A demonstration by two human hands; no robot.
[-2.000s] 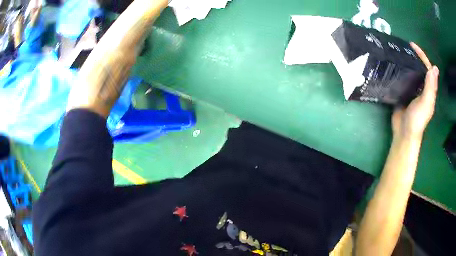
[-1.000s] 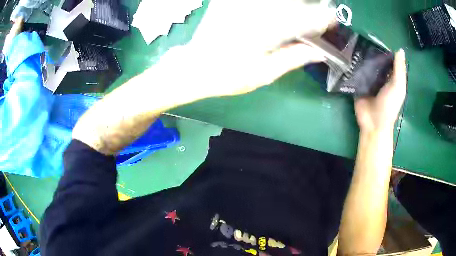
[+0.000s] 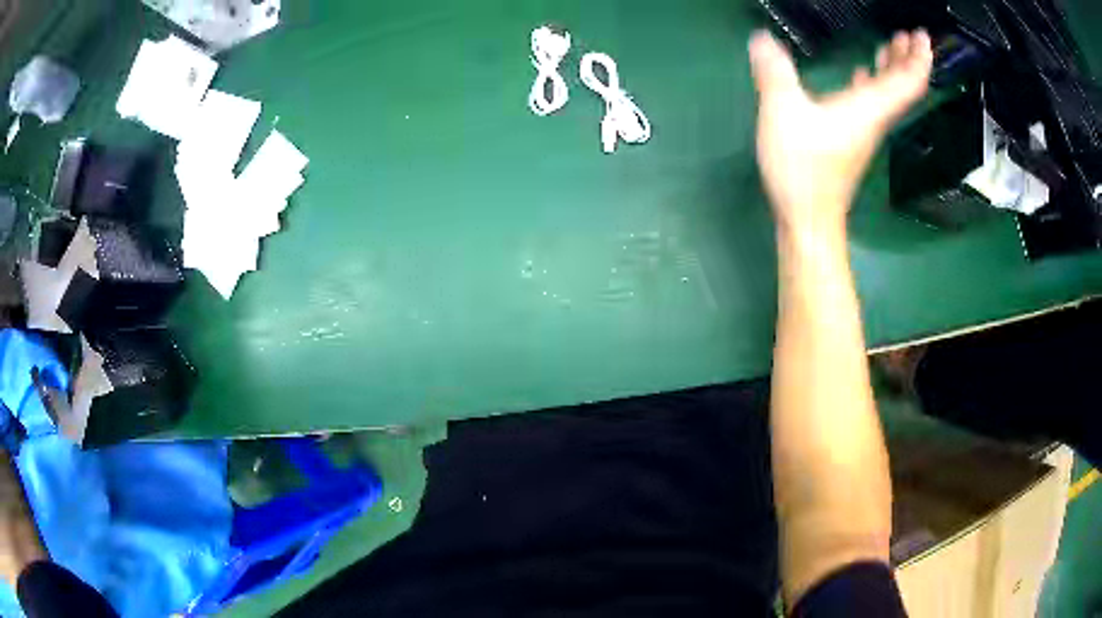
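My right hand (image 3: 828, 139) is raised over the right part of the bench. Its thumb and fingers are spread and it holds nothing. My left hand is not in view; only a piece of forearm and dark sleeve shows at the lower left edge. A black retail box (image 3: 933, 163) with white flaps sticking out lies just right of my right hand. Two white coiled cables lie side by side at the top middle, one on the left (image 3: 549, 73) and one on the right (image 3: 613, 103).
White leaflets (image 3: 224, 211) lie fanned at the left. Several black boxes (image 3: 121, 284) with open flaps stand at the far left, beside a person's blue sleeve. More black boxes (image 3: 1069, 217) crowd the right. A blue stool (image 3: 302, 513) and brown carton (image 3: 991, 537) are below the bench edge.
My hands have parted from the black box. My left hand has left the picture at the left. The view has shifted, showing leaflets, both cables and the boxes at right.
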